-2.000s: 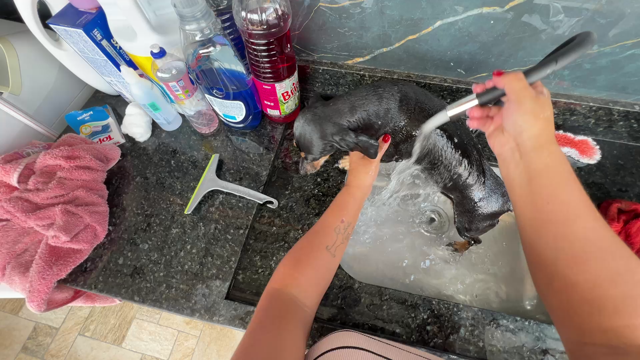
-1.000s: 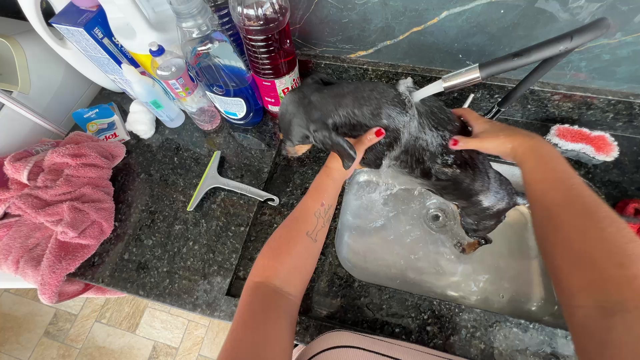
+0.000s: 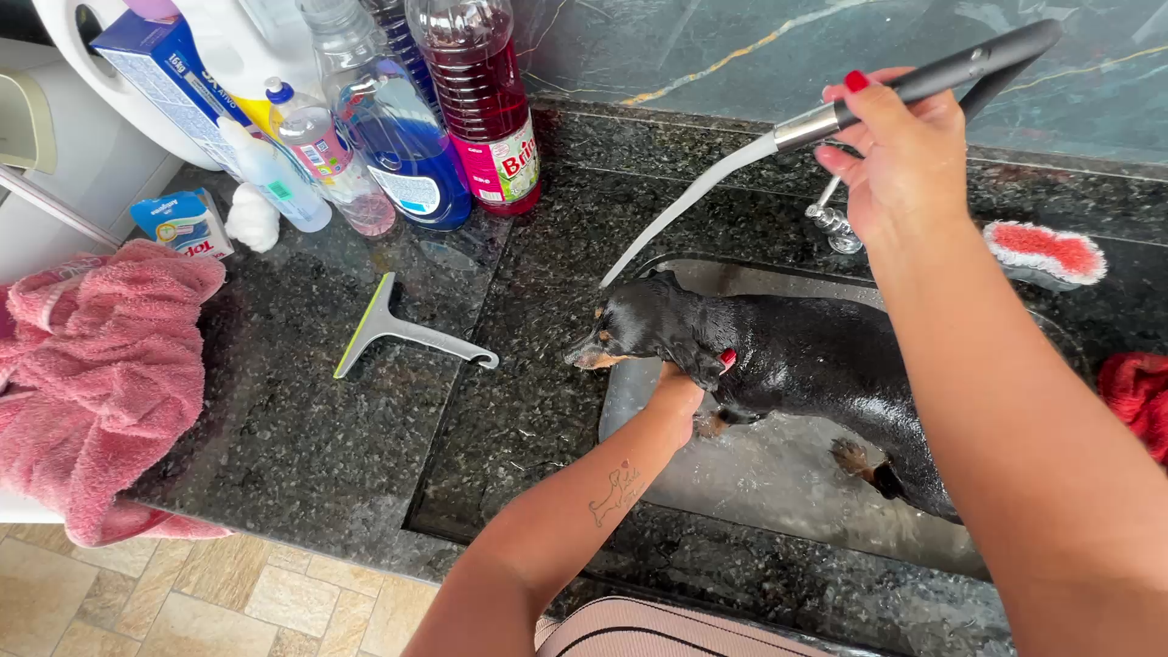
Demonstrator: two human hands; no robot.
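Observation:
A wet black-and-tan dog stands in the steel sink, its head over the left rim. My left hand is under the dog's neck and chest, largely hidden by its ear and head; one red thumbnail shows at the neck. Above the sink, my right hand grips the black flexible faucet spout just behind its metal nozzle. A stream of water runs from the nozzle down to the left, reaching the top of the dog's muzzle or just behind it.
Left of the sink, a squeegee lies on the granite counter. A pink towel hangs over the counter's left end. Bottles of blue and red liquid stand at the back. A scrub brush and red cloth lie right.
The dog was across the sink's back edge and now stands in the sink. My right hand, on the dog's back a second ago, now holds the spout, and the water falls near the dog's head.

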